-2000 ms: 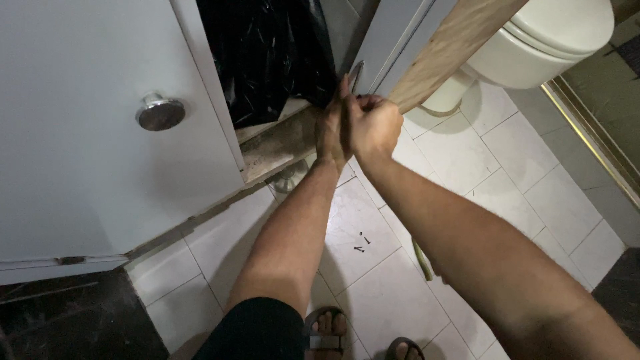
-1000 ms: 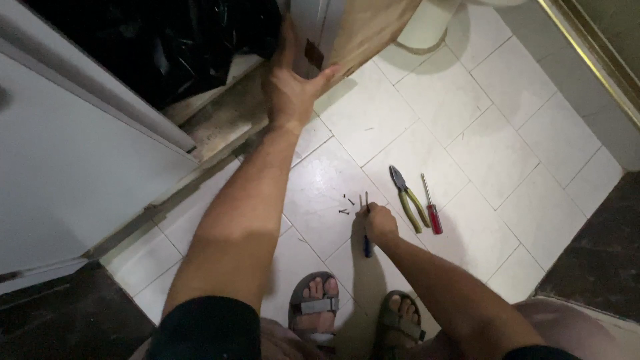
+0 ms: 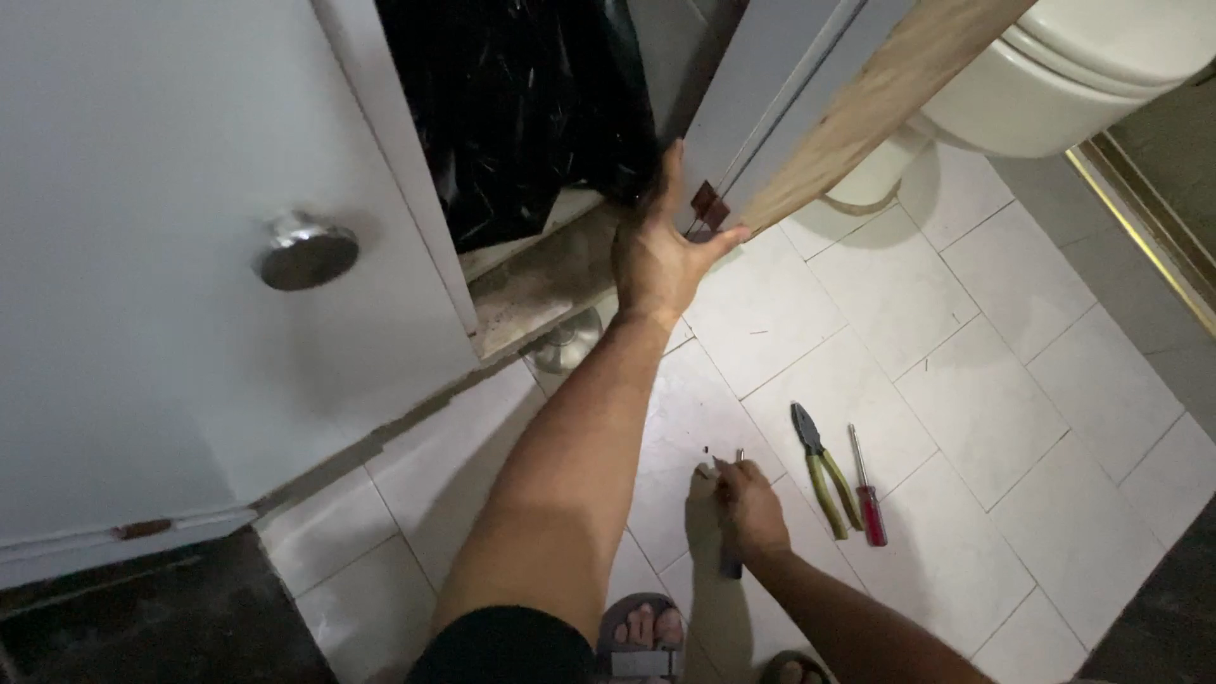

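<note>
My left hand (image 3: 660,252) grips the edge of a white cabinet door (image 3: 760,104) with a bare wood edge, thumb and fingers spread around its end. A reddish-brown metal hinge plate (image 3: 709,205) lies on that edge between them. Low over the floor tiles, my right hand (image 3: 750,503) holds a dark-handled screwdriver (image 3: 731,562), with its fingertips near small screws (image 3: 705,470). To the right of it lie pliers with yellow-green handles (image 3: 825,475) and a screwdriver with a red handle (image 3: 868,503).
Black plastic (image 3: 522,104) fills the opening behind the door edge. A white door with a round metal knob (image 3: 309,255) stands at left. A glass or metal round object (image 3: 567,342) sits by the sill. The toilet (image 3: 1064,85) is at upper right; my sandalled feet (image 3: 646,632) are below.
My right hand has left the door edge, where it was two seconds ago, and gone down to the floor by the screws. My left hand remains at the door edge.
</note>
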